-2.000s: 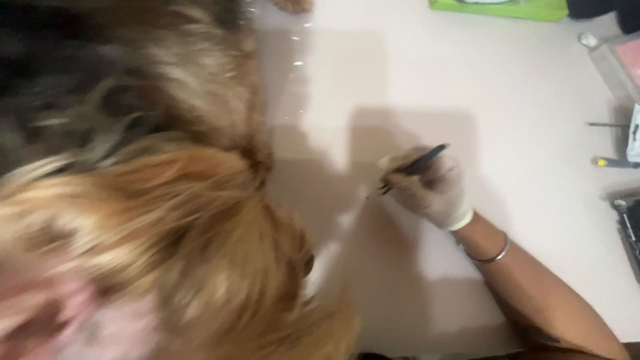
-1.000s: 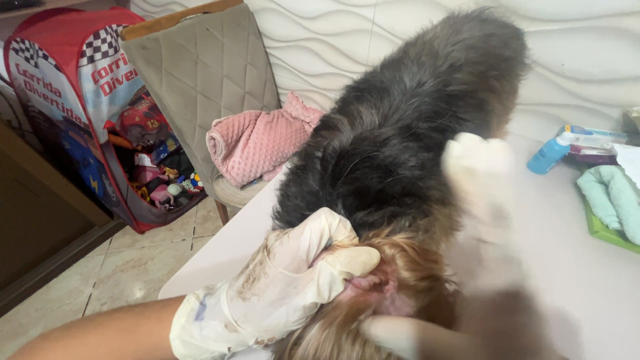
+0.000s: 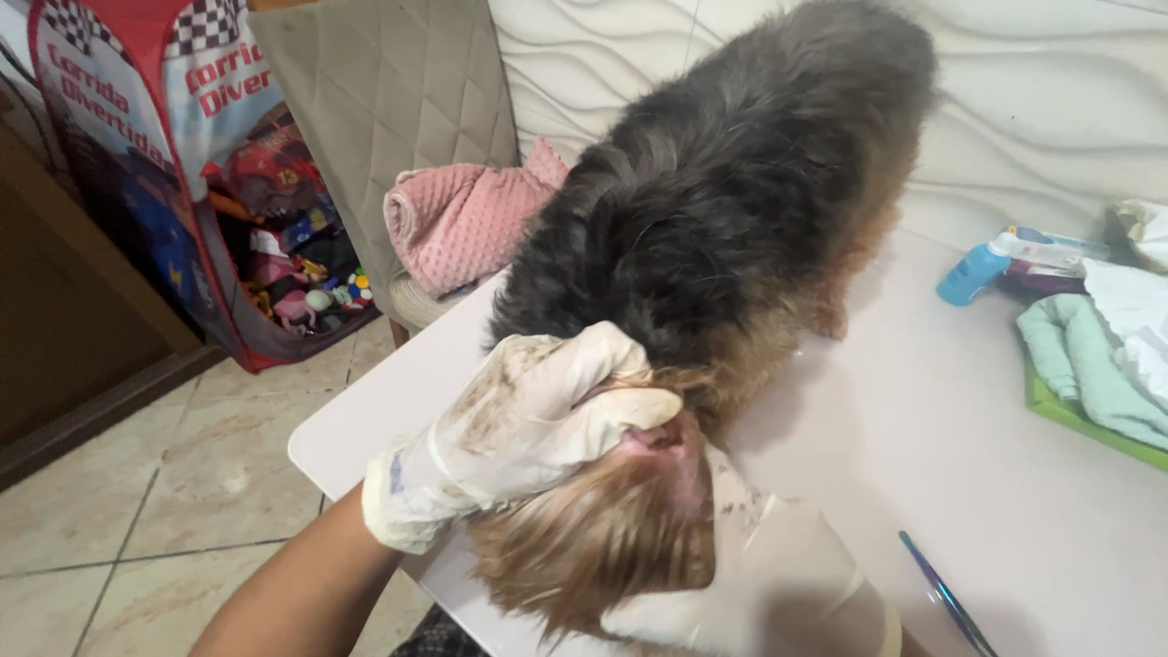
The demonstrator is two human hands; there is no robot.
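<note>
A long-haired black and tan dog [image 3: 721, 182] is on the white table [image 3: 876, 411], its head towards me. My left hand [image 3: 529, 420], in a soiled white glove, pinches the dog's ear flap between thumb and fingers, and the pink inner ear [image 3: 671, 452] shows beside the thumb. My right hand [image 3: 776, 575], gloved too, lies against the dog's head on the other side; its fingers are partly hidden by the fur. A slim metallic blue-green tool [image 3: 944, 589], its kind unclear, lies on the table right of my right hand.
A blue bottle [image 3: 975, 274], mint cloth [image 3: 1086, 365], white cloth or paper [image 3: 1131, 310] and green tray [image 3: 1095, 422] are at the right. A rolled pink blanket [image 3: 470, 219] rests by the quilted chair [image 3: 401, 100]. A toy-filled fabric bin [image 3: 196, 182] stands left; a textured wall is behind.
Two seconds ago my right hand held a dark slim tool; now it is at the dog's head. One second ago it was blurred near the ear. The view has swung widely. My left hand stays on the ear.
</note>
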